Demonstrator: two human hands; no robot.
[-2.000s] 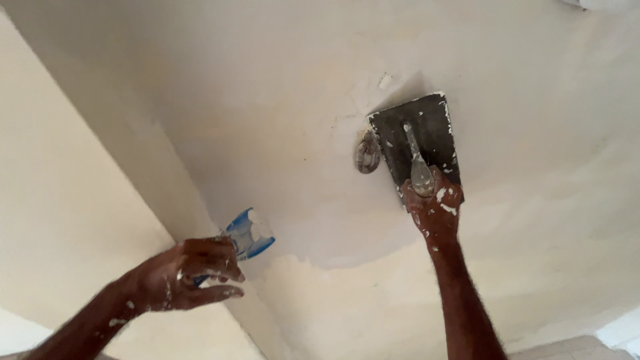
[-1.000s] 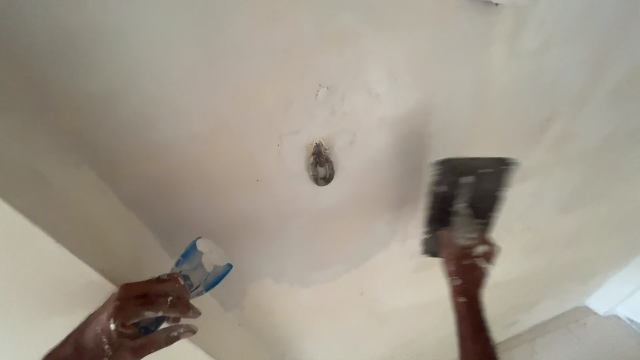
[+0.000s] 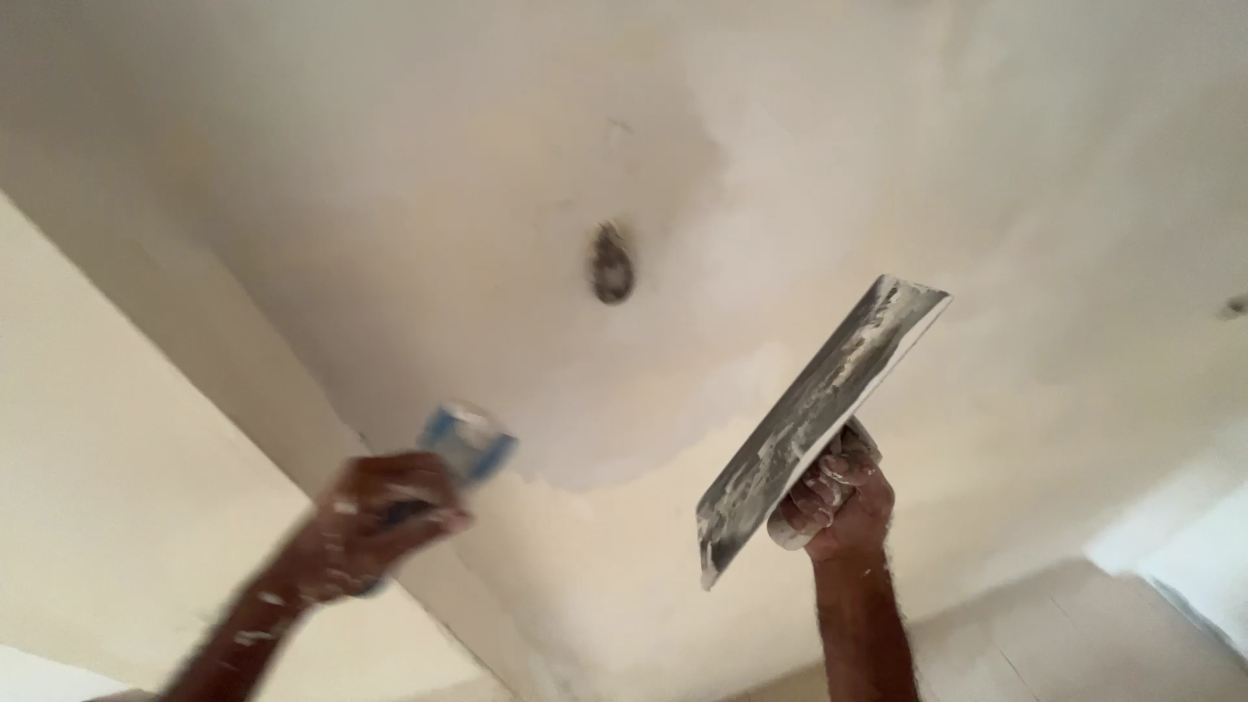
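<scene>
My right hand (image 3: 843,497) grips the handle of a rectangular plastering trowel (image 3: 819,424). The trowel is tilted, and its metal face, streaked with pale plaster, shows. My left hand (image 3: 390,522), blurred and spotted with plaster, is closed around a blue-edged putty knife (image 3: 468,444) with pale filler on its blade. Above both hands spreads a ceiling (image 3: 546,351) with a damp-looking, greyish coated patch beside drier cream areas. A dark oval fitting (image 3: 611,265) sticks out of the ceiling between and above the two tools.
A beam edge (image 3: 244,390) runs diagonally down the left side, with a cream surface beyond it. At the lower right are a tiled wall (image 3: 1033,634) and a bright area (image 3: 1189,565). A small dark spot (image 3: 1236,306) marks the ceiling at the far right.
The trowel has come away from beside the oval fitting and has turned, so its plaster-streaked face now shows. The putty knife remains in my left hand.
</scene>
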